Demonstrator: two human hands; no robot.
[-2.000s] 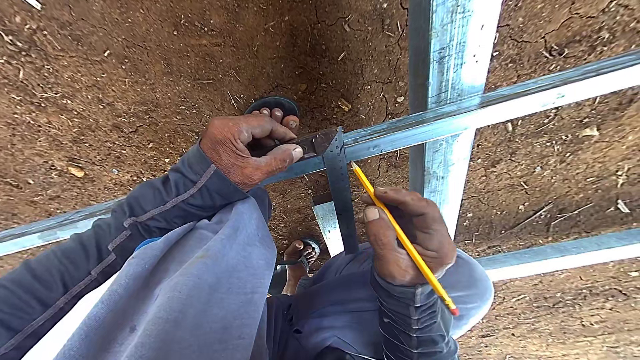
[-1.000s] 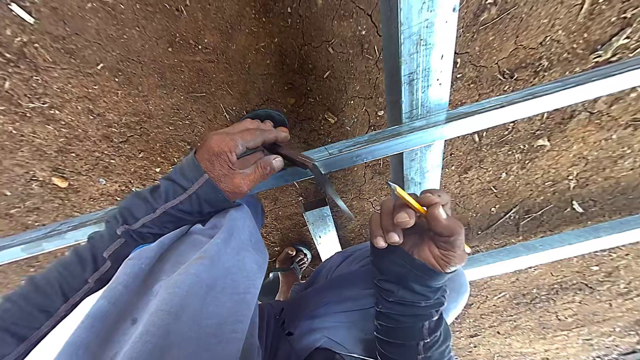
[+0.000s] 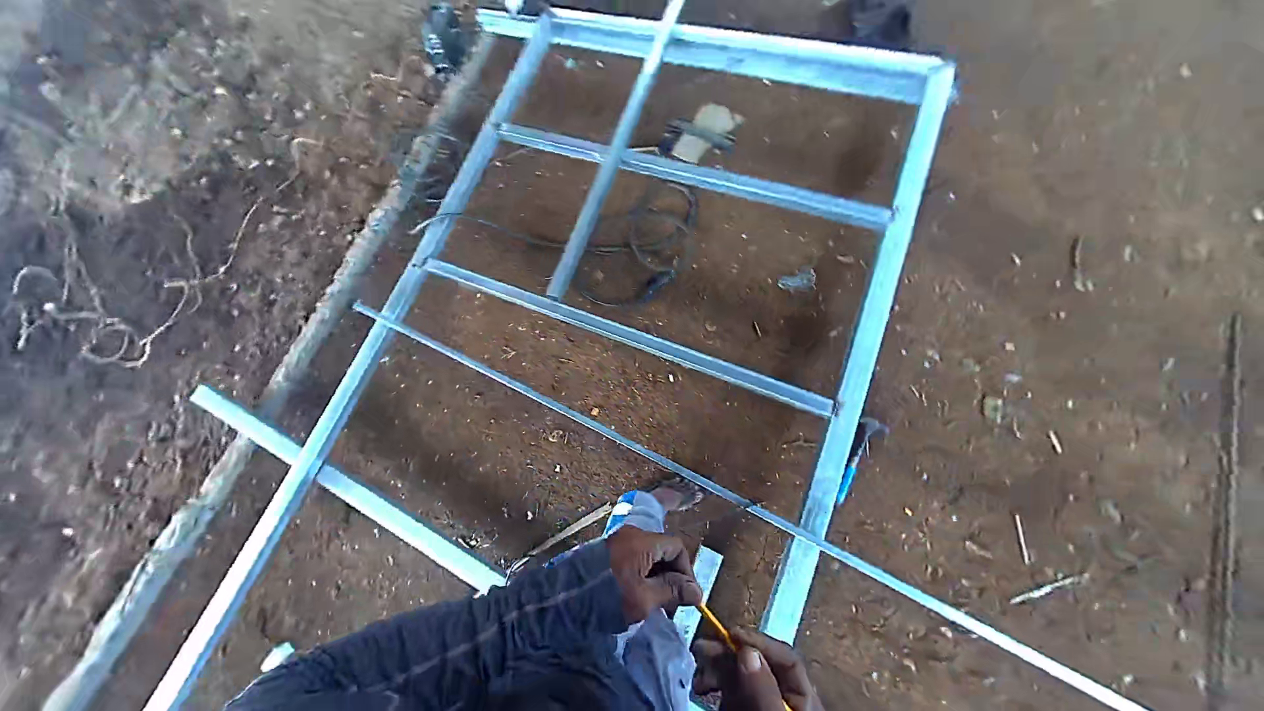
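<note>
My left hand [image 3: 652,573] is at the bottom centre, fingers curled at the upper end of a yellow pencil [image 3: 718,629]; whether it grips the pencil or something else is unclear. Lower right of it, my right hand [image 3: 760,676] holds the pencil, partly cut off by the frame's edge. Beyond both hands a thin metal bar [image 3: 592,425] lies slantwise across a frame of galvanized metal profiles [image 3: 884,286]. A short flat metal piece [image 3: 703,583] shows between my hands and the frame's right side member.
Cross members [image 3: 632,341] span the metal frame on bare soil. A loose profile [image 3: 617,148] lies over its far part, near a coiled cable [image 3: 662,237]. A blue-handled tool, apparently a hammer [image 3: 851,469], rests against the right member. A long pale strip [image 3: 207,494] runs along the left.
The view has swung up and away, showing the whole frame. My hands have come together at the pencil. The dark-handled square seen earlier in my left hand is no longer plainly visible.
</note>
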